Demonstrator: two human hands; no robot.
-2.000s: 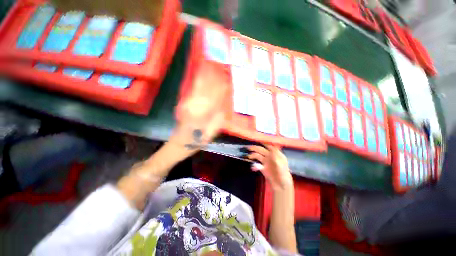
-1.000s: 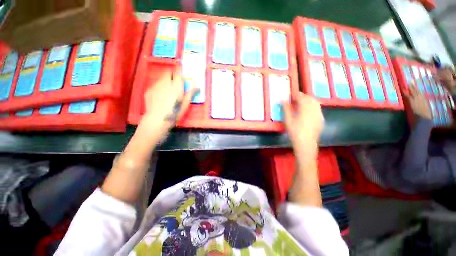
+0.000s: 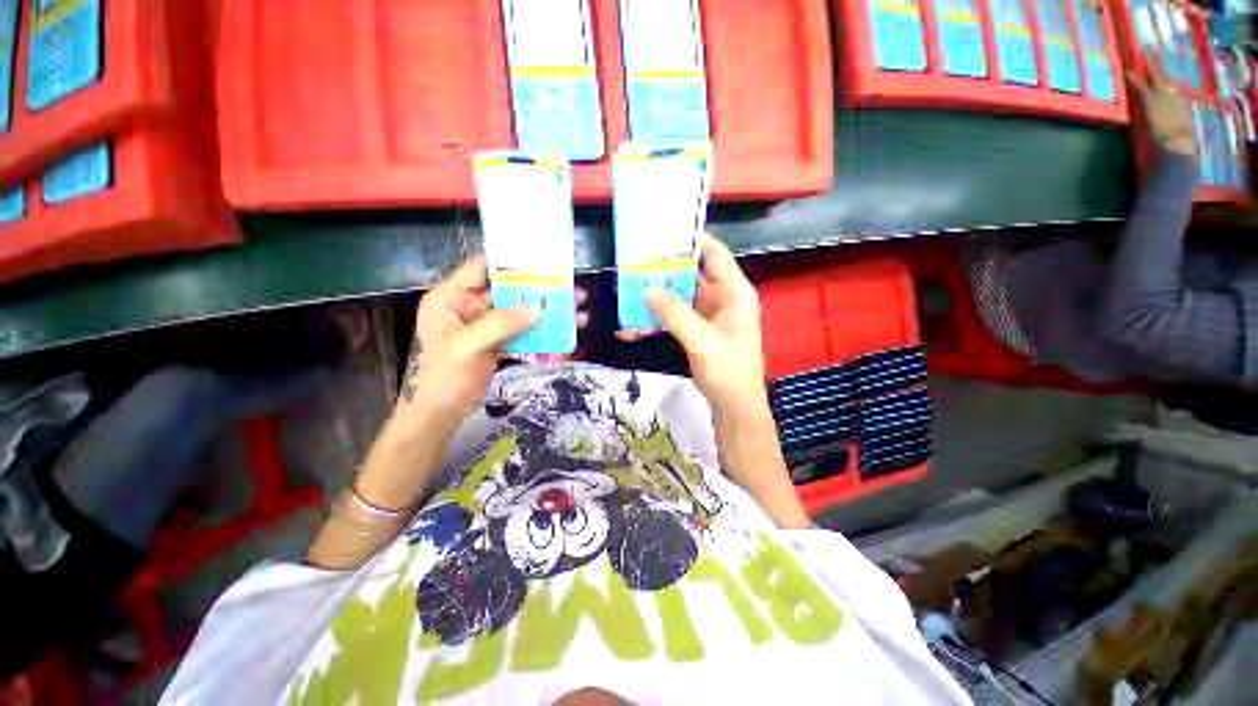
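My left hand (image 3: 455,331) holds one keypad phone (image 3: 528,228) upright in front of my chest, thumb on its light blue lower half. My right hand (image 3: 717,317) holds a second phone (image 3: 661,214) beside it, thumb also on the blue keypad area. Both show a white screen area with a yellow band below. The two phones are apart, at the bench's front edge. Behind them, a red tray (image 3: 373,111) holds two phones in its middle columns; other recesses in view hold nothing. The tray's far part is cut off by the frame.
Stacked red trays with phones (image 3: 152,166) stand at the left. Another filled tray (image 3: 966,94) lies to the right. Below the dark green bench (image 3: 345,262), a red tray (image 3: 842,310) holds dark slim pieces. Another person's arm (image 3: 1180,235) reaches a tray at far right.
Both hands have moved from the tray to in front of my chest, each now holding a phone. The view has tilted down. Fewer phones show in the tray in front.
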